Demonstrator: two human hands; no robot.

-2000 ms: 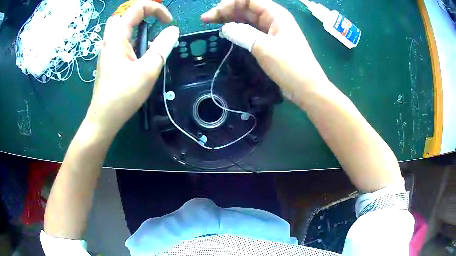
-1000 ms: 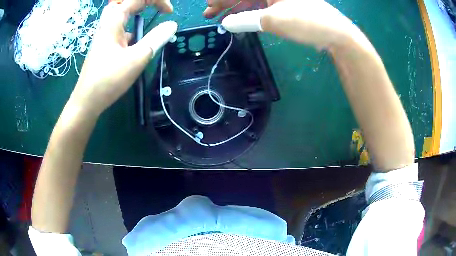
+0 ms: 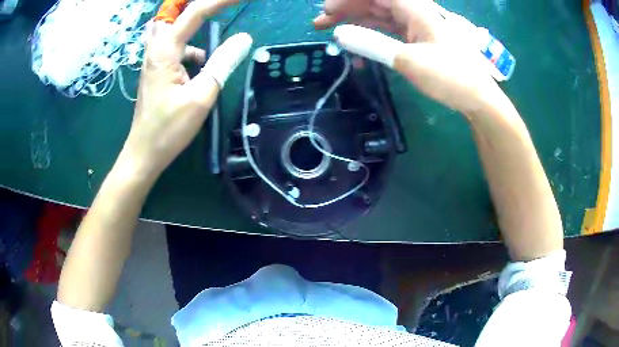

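Observation:
A black housing (image 3: 271, 159) lies on the green bench, narrow end away from me, with a metal-rimmed centre hole. A thin white sealing ring (image 3: 248, 154) with round plugs lies loosely over it; two plugs sit at the narrow end's corners, and the ring's right part bends inward across the centre. My left hand (image 3: 173, 88) is at the housing's upper left, fingers apart, with a white cot on the thumb and an orange cot on a finger. My right hand (image 3: 414, 57) is at the upper right, its white-cotted thumb beside the right corner plug. Neither hand visibly holds anything.
A tangled pile of white sealing rings (image 3: 85, 44) lies at the far left. The glue bottle (image 3: 499, 57) lies at the upper right, partly behind my right hand. Black bars (image 3: 215, 129) lie beside the housing. Yellow tape (image 3: 601, 135) runs along the right bench edge.
My thumbs have come slightly away from the corner plugs, which now show fully. The whole view has shifted, so the housing appears further right. The ring keeps about the same shape.

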